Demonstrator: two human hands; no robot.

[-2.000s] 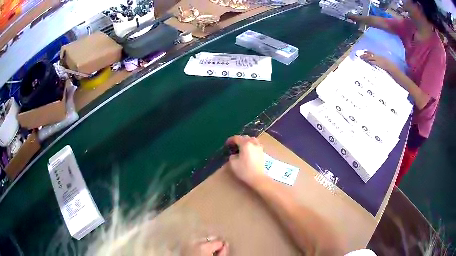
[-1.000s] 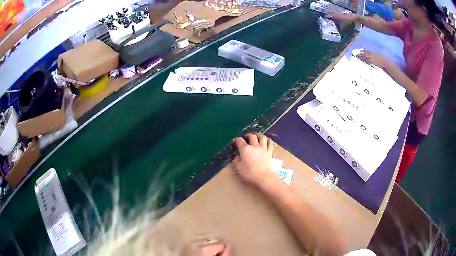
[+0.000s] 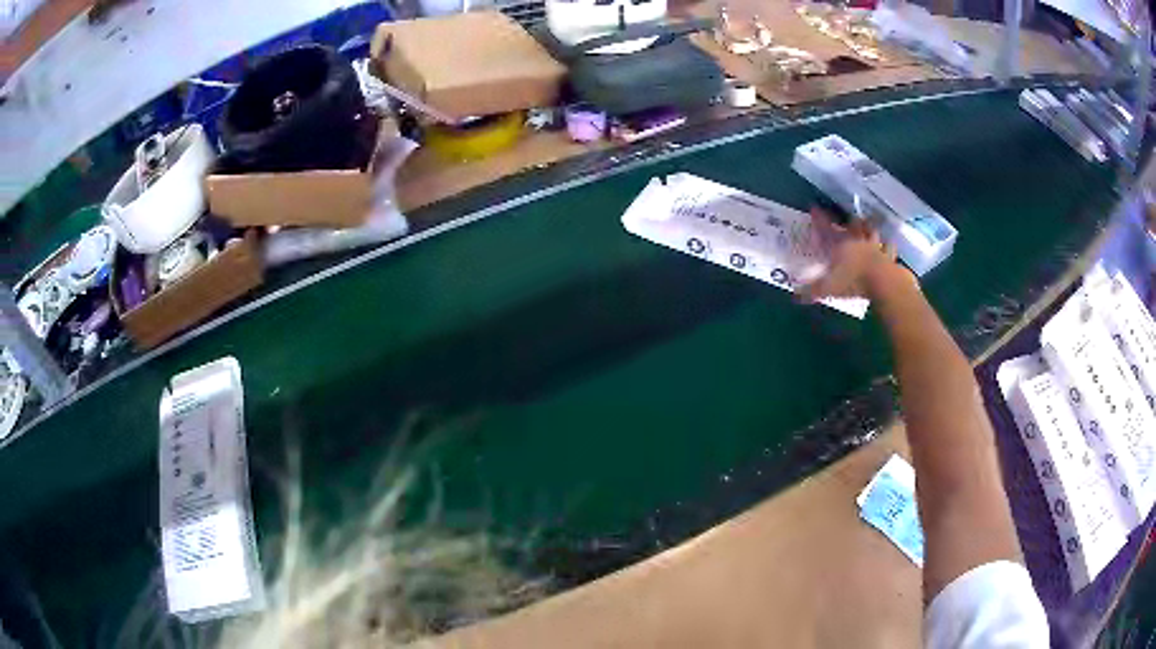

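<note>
A long white retail box (image 3: 742, 232) with a row of dark icons lies on the green conveyor belt (image 3: 507, 380). My right hand (image 3: 847, 260) is at the right end of this box, its fingers spread across the box's width; whether they grip it cannot be told. Just behind my hand lies a clear-whitish blister tray (image 3: 875, 190) with a light-blue piece at its right end. My left hand is not in view.
Another white box (image 3: 207, 494) lies on the belt at left. A blue and white card (image 3: 895, 505) lies on the brown bench cover (image 3: 761, 558). White boxes (image 3: 1078, 418) overlap at right. A cluttered shelf with cartons (image 3: 469, 64) runs behind the belt.
My right hand has left the bench edge and reached out over the belt to the white box. The view has turned left, and the other person is out of the picture.
</note>
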